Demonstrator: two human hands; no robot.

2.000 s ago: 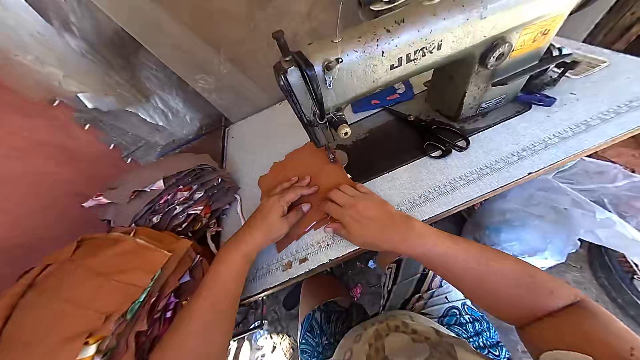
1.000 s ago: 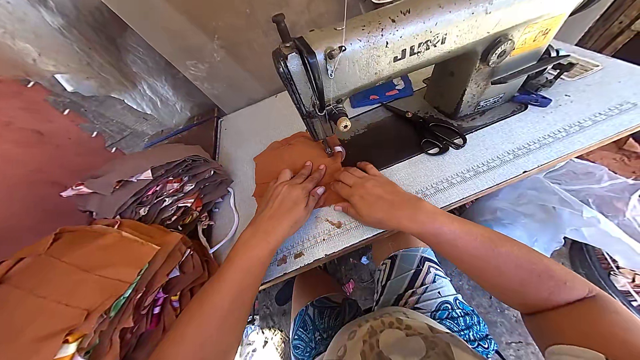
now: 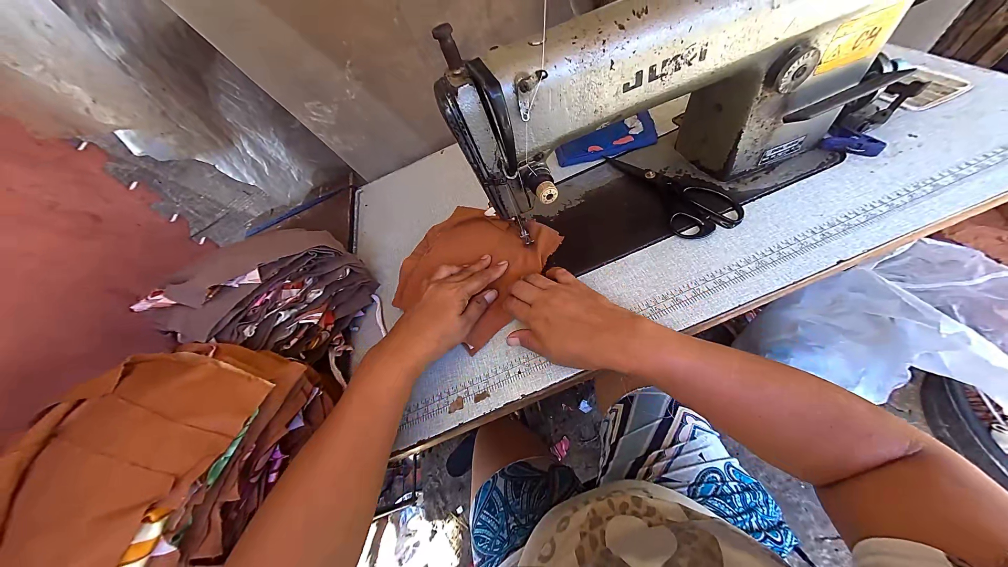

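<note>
A rust-brown fabric piece (image 3: 465,244) lies on the sewing table, its right part under the presser foot (image 3: 525,233) of a Juki sewing machine (image 3: 614,71). My left hand (image 3: 457,303) rests flat on the middle of the cloth, fingers slightly spread. At the cloth's right edge, just in front of the needle area, my right hand (image 3: 563,319) presses with bent fingers; whether it pinches the fabric is hard to tell. Black-handled scissors (image 3: 697,206) lie on the dark machine bed to the right.
Stacks of brown fabric pieces (image 3: 142,433) and greyish-purple pieces (image 3: 252,291) sit left of the table. A blue cloth item (image 3: 606,142) lies behind the scissors. The table's front edge (image 3: 709,319) bears a printed ruler. White plastic sheeting (image 3: 866,315) is at the right.
The fabric under the presser foot has shifted and turned somewhat, with both hands staying on it. The left hand's fingers now point more to the right than one second ago.
</note>
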